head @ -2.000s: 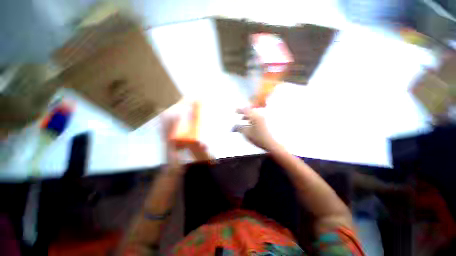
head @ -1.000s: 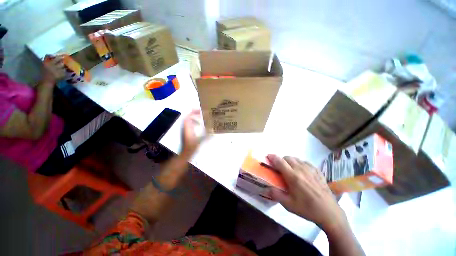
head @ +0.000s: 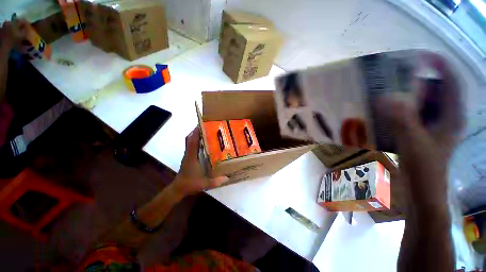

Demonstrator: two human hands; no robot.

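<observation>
An open brown carton (head: pixel 256 166) stands on the white table, tilted a little. Two orange retail boxes (head: pixel 243 137) with dark slots stand side by side in its left part. My left hand (head: pixel 193 169) grips the carton's left side and lower front corner. My right hand (head: pixel 421 119), blurred, holds another retail box (head: pixel 333 103) with a printed white and black face, raised above the carton's right side. The carton's inside right part is mostly hidden behind that box.
Another retail box (head: pixel 354 186) lies at the right by a brown carton (head: pixel 394 212). A small dark strip (head: pixel 302 219) lies on the table (head: pixel 266 212). A phone (head: pixel 144 126), tape rolls (head: pixel 146 78) and closed cartons (head: pixel 250 52) are farther left and back. Another person's hand shows far left.
My left hand has moved onto the open carton, which now tilts. My right hand has lifted a retail box from the table to above the carton. The view has shifted, showing the two boxes inside.
</observation>
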